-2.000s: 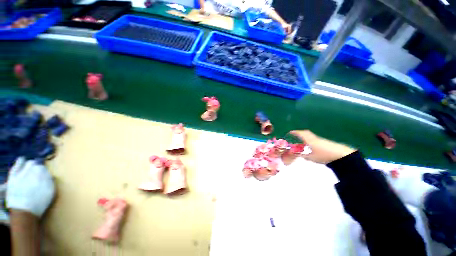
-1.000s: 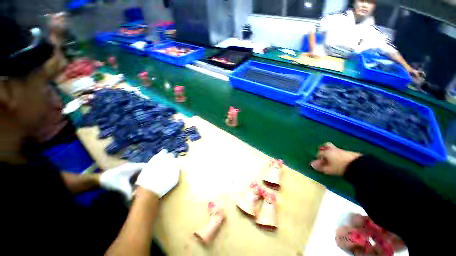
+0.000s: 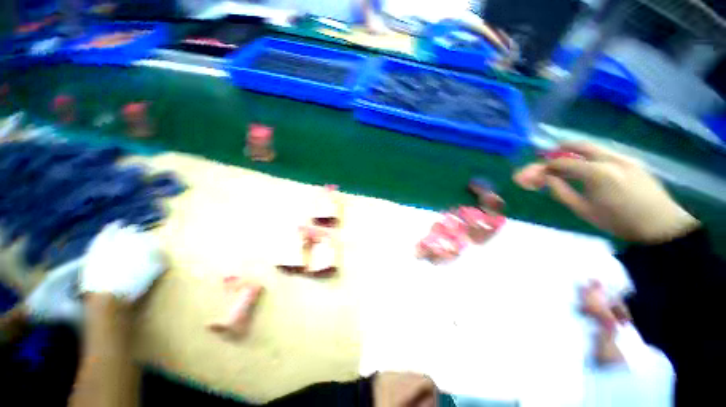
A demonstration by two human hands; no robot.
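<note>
My right hand (image 3: pixel 613 191), bare in a black sleeve, is over the green belt at right. It holds a tan figure torso (image 3: pixel 532 176) with a pink-red scarf between its fingers; the image is blurred. My left hand (image 3: pixel 404 390) is cut off by the bottom edge, so its fingers are hidden. A cluster of scarfed torsos (image 3: pixel 446 238) lies on the white sheet's (image 3: pixel 478 318) far edge, beside a dark-topped torso (image 3: pixel 487 196). Several torsos (image 3: pixel 321 254) stand on the tan cardboard (image 3: pixel 183 350), and one (image 3: pixel 239 308) lies there.
The belt (image 3: pixel 382 167) carries several torsos (image 3: pixel 259 141). Blue crates (image 3: pixel 442 131) stand beyond it. At left, a neighbour's white-gloved hand (image 3: pixel 123 258) is beside a heap of dark-blue parts (image 3: pixel 72 191). At right, a white-gloved hand (image 3: pixel 637 370) is near a scarfed torso (image 3: pixel 605 318).
The view has turned right from the left neighbour. My right hand is now turned with a torso visible in its fingers. My left hand has appeared at the bottom edge.
</note>
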